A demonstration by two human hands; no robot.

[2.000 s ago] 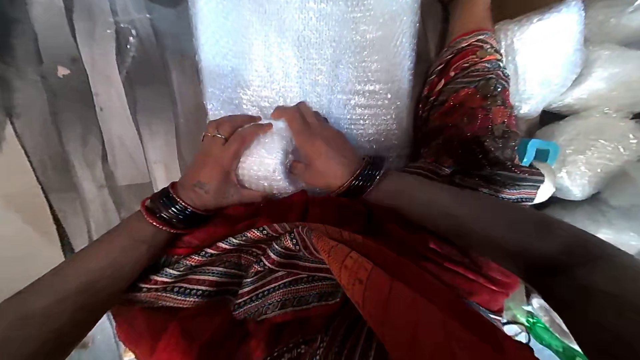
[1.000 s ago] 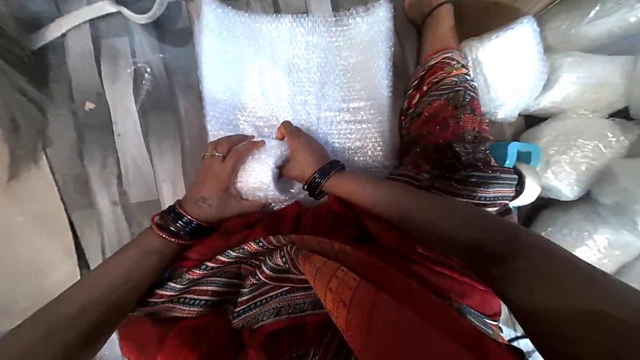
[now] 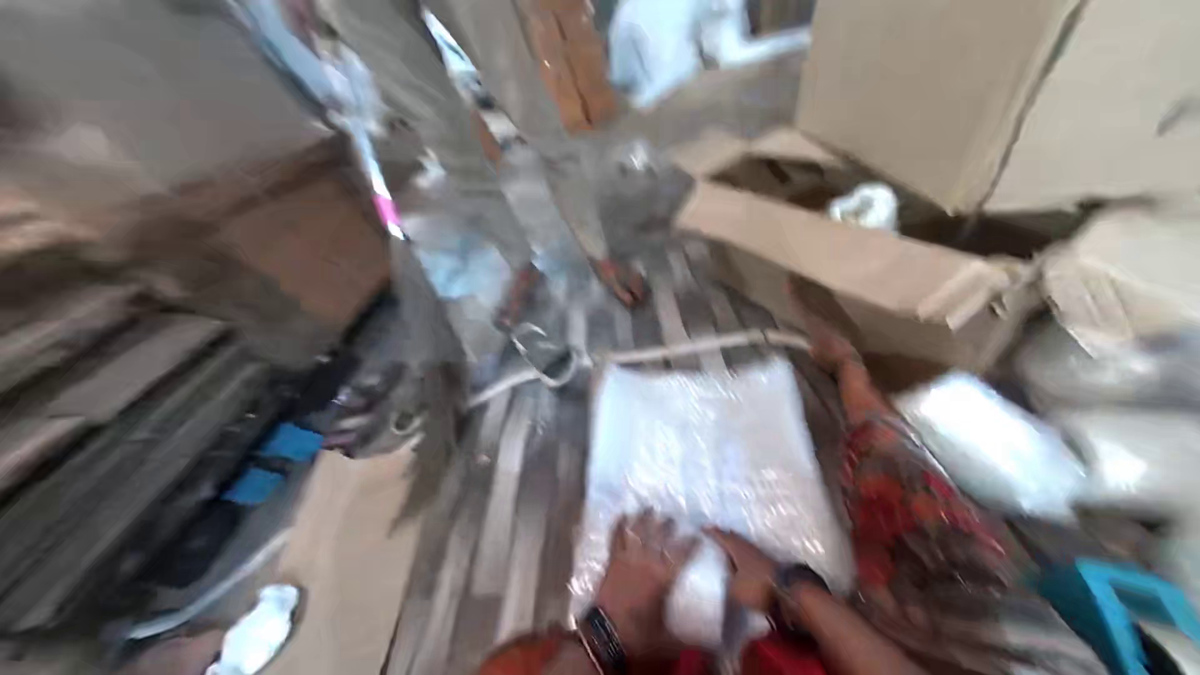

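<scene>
A sheet of bubble wrap (image 3: pixel 698 441) lies flat on the striped floor covering in front of me. At its near end is a bundle wrapped in bubble wrap (image 3: pixel 698 595), low in the view and blurred. My left hand (image 3: pixel 642 572) lies along the left of the bundle with its fingers spread forward over the sheet. My right hand (image 3: pixel 745 572) is against the bundle's right side, its fingertips near the top of it. What is inside the wrap is hidden.
An open cardboard box (image 3: pixel 844 244) stands at the upper right. Wrapped packages (image 3: pixel 994 445) and a blue plastic tape dispenser or similar object (image 3: pixel 1116 600) are on the right. A person (image 3: pixel 562 187) stands ahead. Cardboard (image 3: pixel 347 544) lies at the left, below stacked boards (image 3: pixel 122 403).
The view has swung up and forward. My left hand has its fingers stretched out flatter than before, when they curled around the bundle.
</scene>
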